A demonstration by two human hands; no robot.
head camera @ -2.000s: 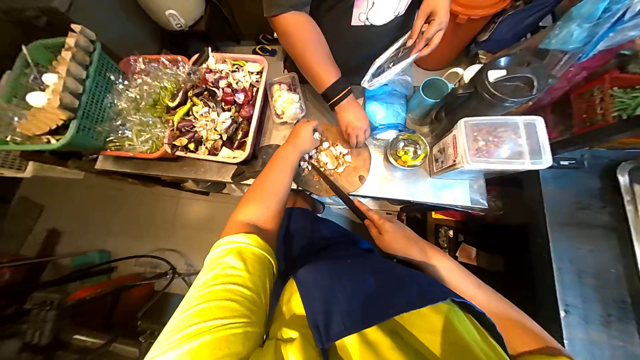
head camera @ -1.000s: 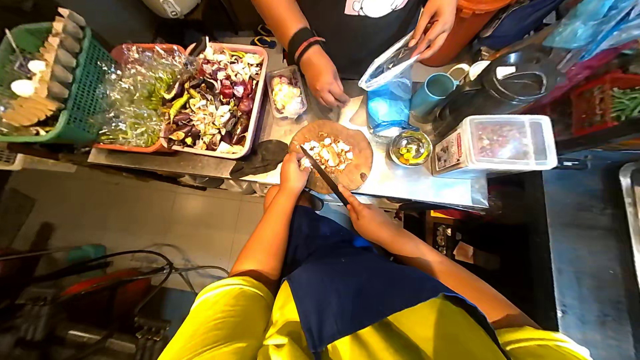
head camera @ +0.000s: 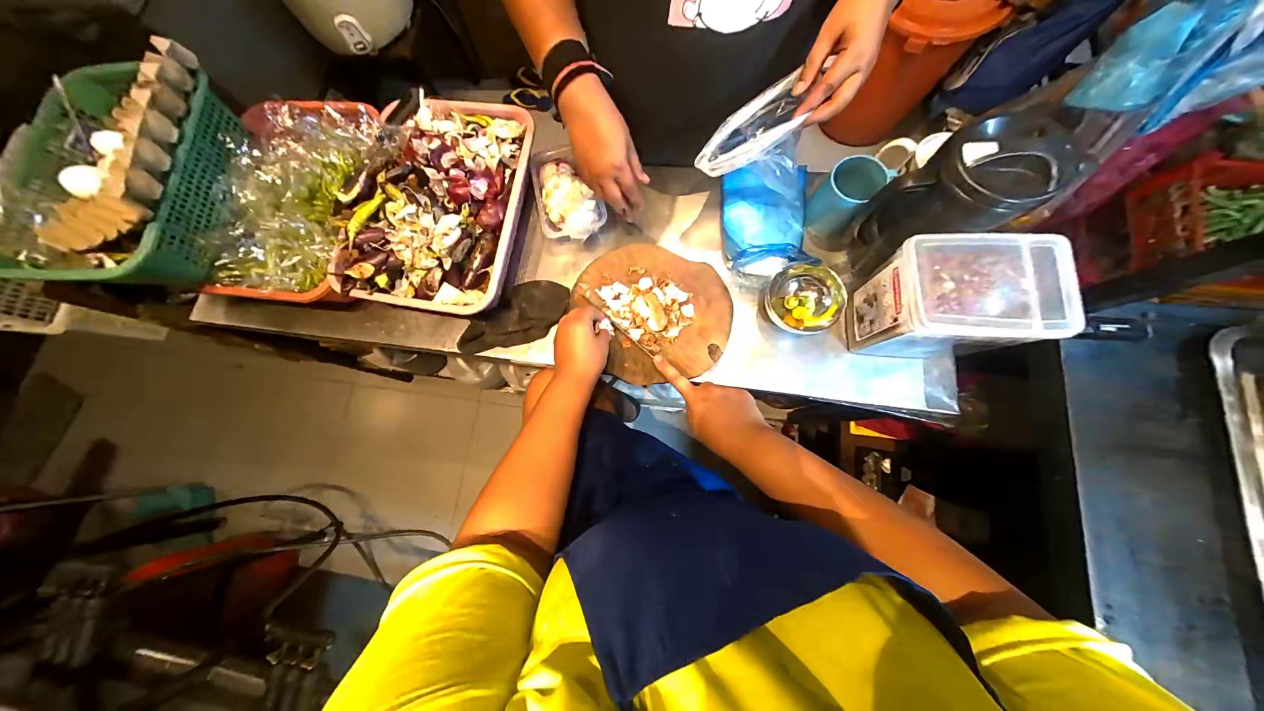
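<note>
A round wooden chopping board (head camera: 701, 296) lies on the counter in front of me, with chopped pale pieces (head camera: 647, 306) heaped at its middle. My left hand (head camera: 581, 341) is closed at the board's left edge, with a small white piece at its fingertips. In my right hand (head camera: 716, 400) is a knife (head camera: 624, 331), its handle mostly hidden and its thin blade slanting across the board toward my left fingers. My right index finger reaches forward along it. A dark cloth (head camera: 523, 314) lies left of the board.
A co-worker's hand (head camera: 607, 148) hovers beyond the board; their other hand (head camera: 844, 59) holds a clear plastic bag (head camera: 755, 128). A tray of onions and chilies (head camera: 518, 197) and a tub of peeled cloves (head camera: 568, 197) stand left. A glass bowl (head camera: 805, 298) and lidded container (head camera: 997, 286) are right.
The co-worker's hand on the left has lifted off the board and drawn back toward the tub. My hands remain at the board, and the knife has changed its angle.
</note>
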